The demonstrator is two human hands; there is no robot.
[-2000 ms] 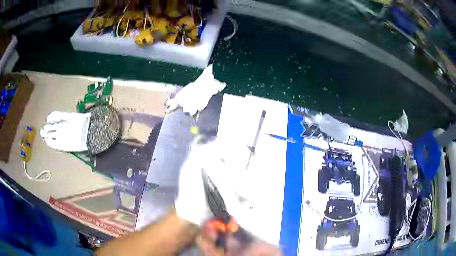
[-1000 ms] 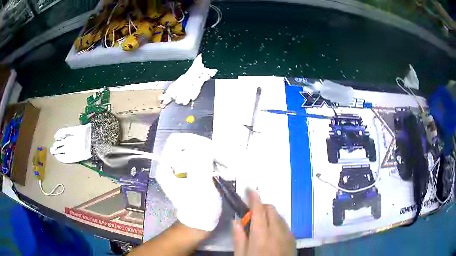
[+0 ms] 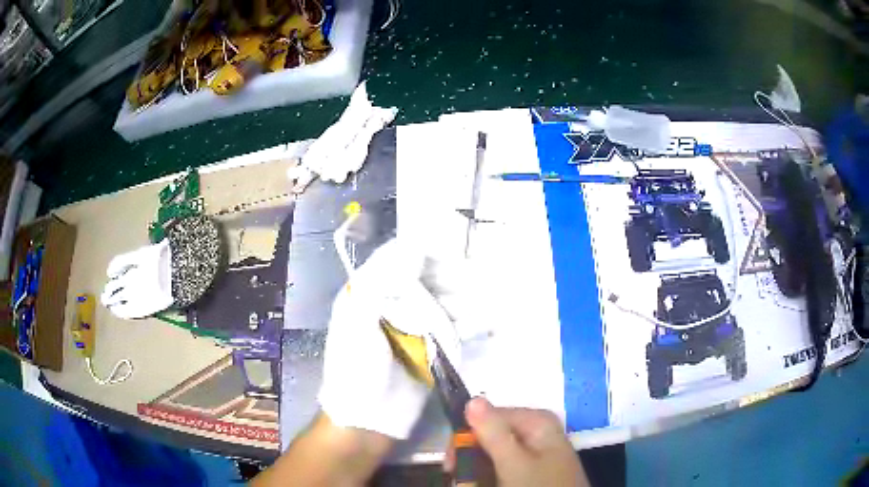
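My left hand (image 3: 372,352), in a white glove, is closed around a yellow wrapped unit (image 3: 408,350); only a yellow part shows between the fingers. A white cord (image 3: 342,245) runs up from the glove. My right hand (image 3: 519,445) is bare and holds pliers (image 3: 448,380) with dark jaws and orange-and-black handles. The jaws are against the yellow unit at the glove; their tips are hidden or blurred.
A foam tray (image 3: 238,112) of yellow units stands at upper left. A spare glove (image 3: 138,281) touches a speckled round pad (image 3: 195,259). Another glove (image 3: 348,143), a grey probe (image 3: 475,181), a blue pen-shaped tool (image 3: 562,178) and a bottle (image 3: 636,127) lie beyond my hands.
The yellow unit shows more between my gloved fingers, with the pliers' jaws at it. The white cord has swung upward from the glove. The view has shifted a little.
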